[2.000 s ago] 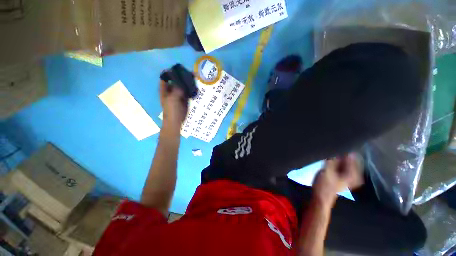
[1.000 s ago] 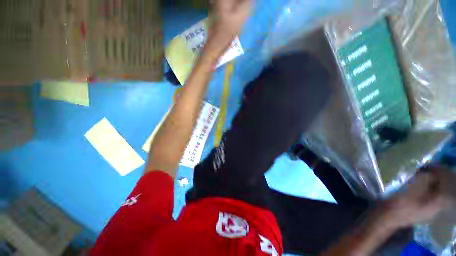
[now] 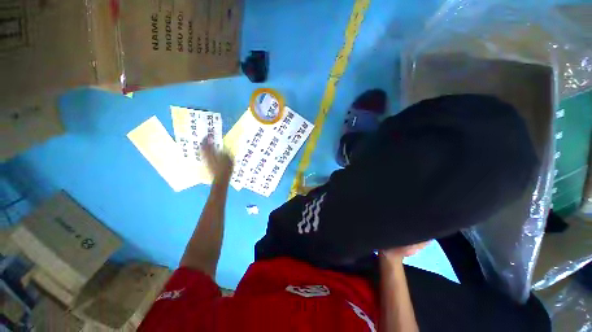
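My left hand [image 3: 216, 159], slightly blurred, is over the lower right part of a label sheet [image 3: 197, 124] with black characters; whether it grips the sheet is unclear. This sheet overlaps a pale yellow backing sheet [image 3: 154, 148] on the floor. Another label sheet [image 3: 272, 152] lies to the right, with a yellow tape roll [image 3: 267, 107] on its upper end. My right hand [image 3: 406, 249] is low beside my thigh, partly hidden by the dark trouser leg; its fingers and any hold are not clear.
A printed brown carton [image 3: 185, 39] stands upper left, with a black lump [image 3: 256, 66] beside it. A plastic-lined open carton [image 3: 490, 71] with green boxes [image 3: 572, 149] is at right. Cartons [image 3: 68, 230] lie lower left. A shoe [image 3: 363, 117] is near the yellow floor line [image 3: 336, 71].
The black lump formerly in my left hand is now on the floor by the printed carton. The upper label sheet has moved down-left beside the backing sheet. My right hand has come back from the right.
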